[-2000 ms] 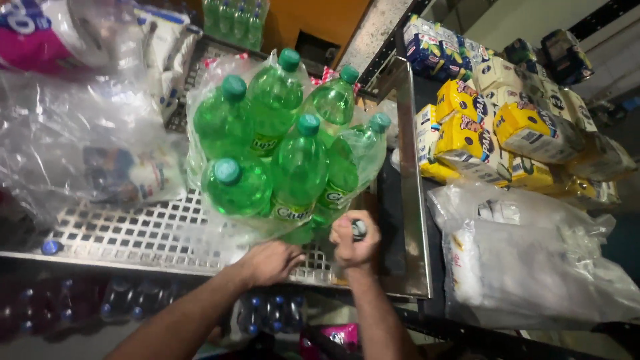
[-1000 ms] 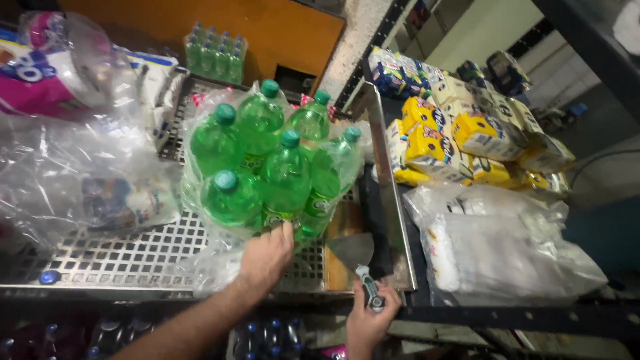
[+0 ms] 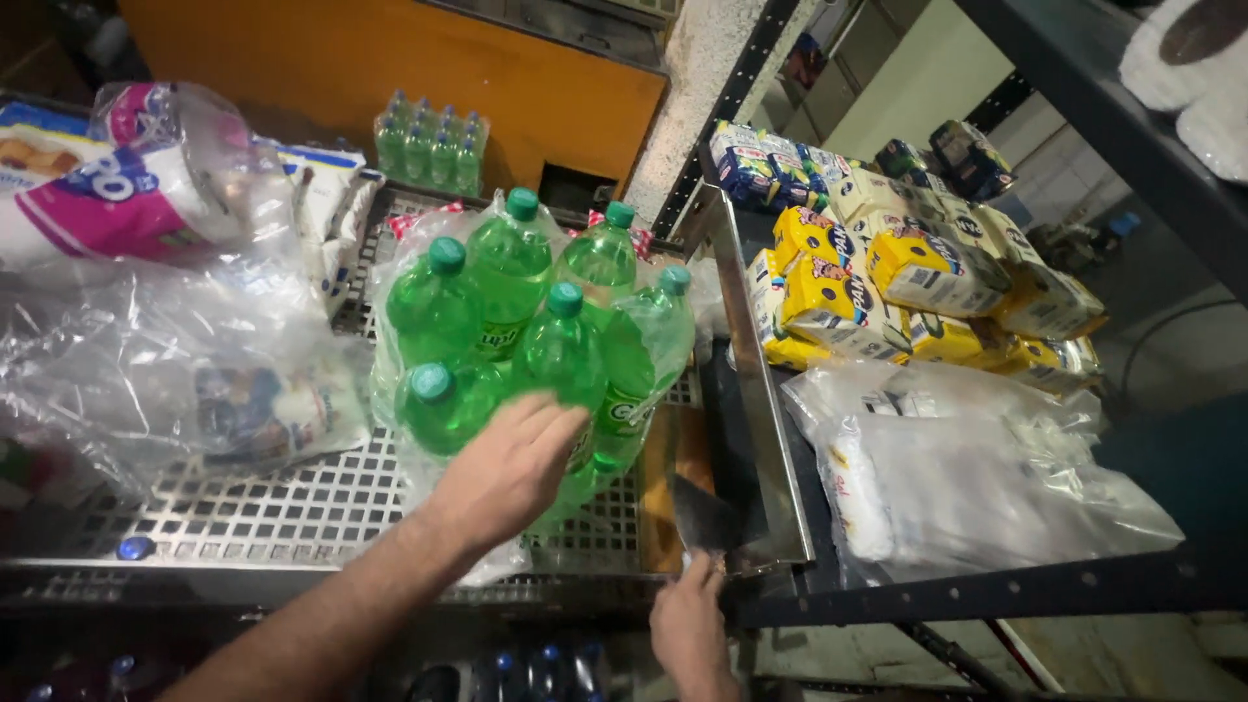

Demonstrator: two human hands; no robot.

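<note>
Several green soda bottles with teal caps stand in torn clear plastic wrap on a perforated metal shelf. My left hand, blurred, is at the front bottles, its fingers bent over their lower part; whether it grips a bottle or the wrap is not plain. Lower right, my right hand is closed around the handle of a putty knife. The blade points up and away, over a brown board at the shelf's right end.
A metal side wall separates the shelf from yellow flour packages and a clear bag of white packages. Plastic-wrapped packages lie left. A blue cap sits near the front edge. Small green bottles stand behind.
My left hand has moved up from the shelf's front edge to the front bottles. My right hand has moved down, away from the bottles, with the putty knife.
</note>
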